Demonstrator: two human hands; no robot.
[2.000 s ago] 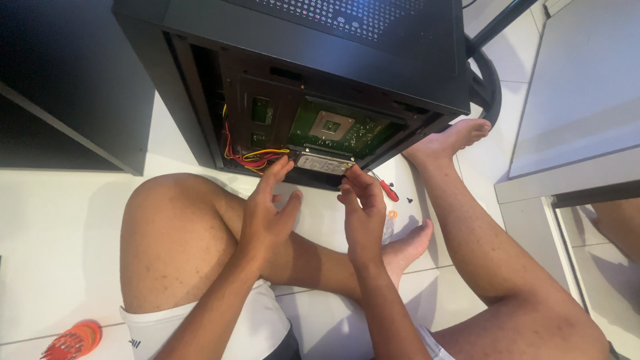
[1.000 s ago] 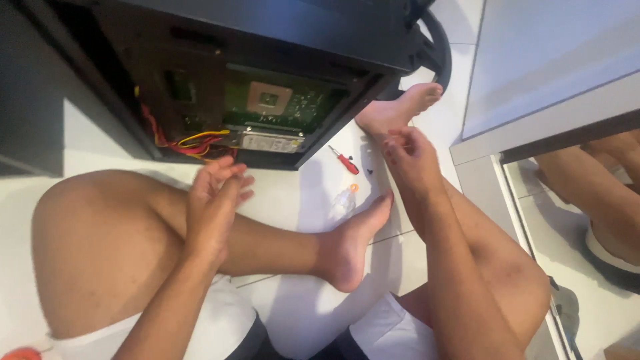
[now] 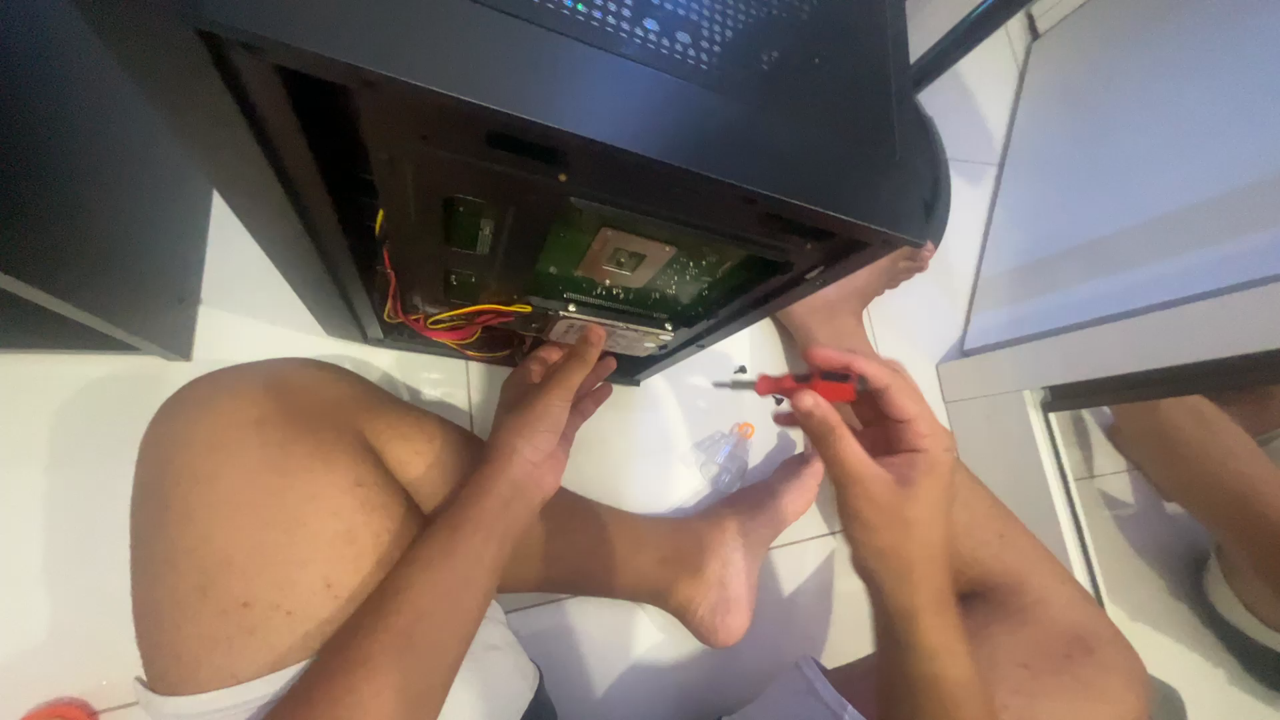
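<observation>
A black computer case (image 3: pixel 560 120) has its side open, showing the back of a green motherboard (image 3: pixel 690 270) with a metal backplate (image 3: pixel 626 258). A silver drive (image 3: pixel 625 338) lies at the opening's lower edge, with red and yellow cables (image 3: pixel 450 322) at its left. My left hand (image 3: pixel 550 400) is at the drive, its thumb over the drive's face; whether it grips the drive I cannot tell. In my right hand (image 3: pixel 870 420) is a red-handled screwdriver (image 3: pixel 805 385), its shaft pointing left, clear of the case.
Small black screws (image 3: pixel 740 370) and a clear plastic bag (image 3: pixel 724 455) with an orange part lie on the white tiled floor between the case and my foot. Dark furniture (image 3: pixel 80 180) stands at left, and a white cabinet (image 3: pixel 1130 340) with a reflective panel at right.
My right hand has picked up the red screwdriver, which lay on the floor one second ago. My left hand has moved up to the drive. The view has shifted.
</observation>
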